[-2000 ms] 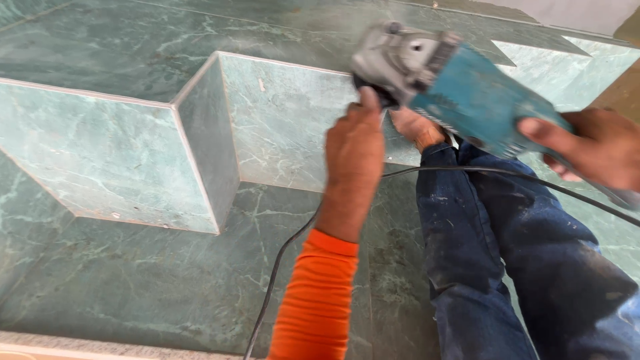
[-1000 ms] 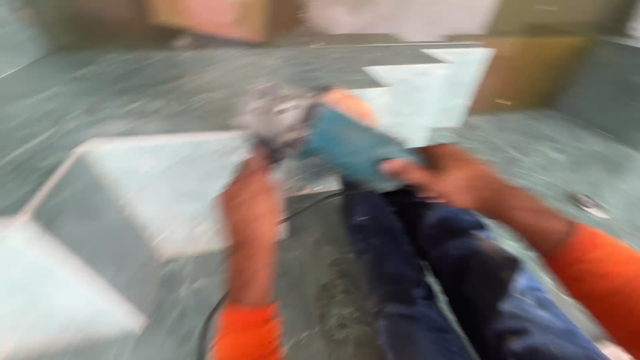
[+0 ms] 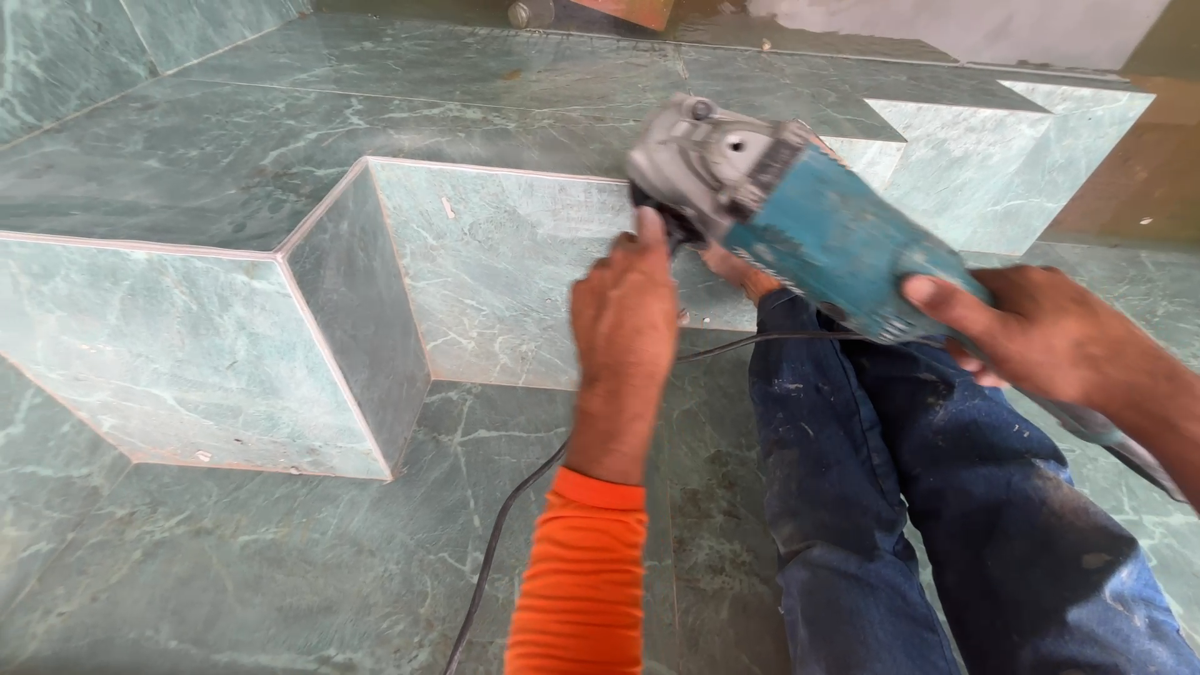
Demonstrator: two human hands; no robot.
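Observation:
A teal angle grinder (image 3: 844, 234) with a grey metal gear head lies across the upper right of the head view, slightly blurred. My left hand (image 3: 623, 323), in an orange sleeve, grips the black side handle (image 3: 670, 220) under the gear head. My right hand (image 3: 1041, 328) is closed around the rear of the teal body. The gear head is over the top edge of a ledge faced with green marble-look tiles (image 3: 497, 253). Whether the disc touches the tile edge cannot be told, as the head and my left hand hide it.
A tiled box-shaped projection (image 3: 178, 347) with pale edges juts out at left. A black power cord (image 3: 497, 534) runs over the green tiled floor (image 3: 281, 562) and behind my left wrist. My legs in blue trousers (image 3: 844, 487) stretch below the grinder, a bare foot near the ledge.
The view swung toward the upper right and then back. Both hands stay on the grinder throughout, and its head remains near the ledge's top edge.

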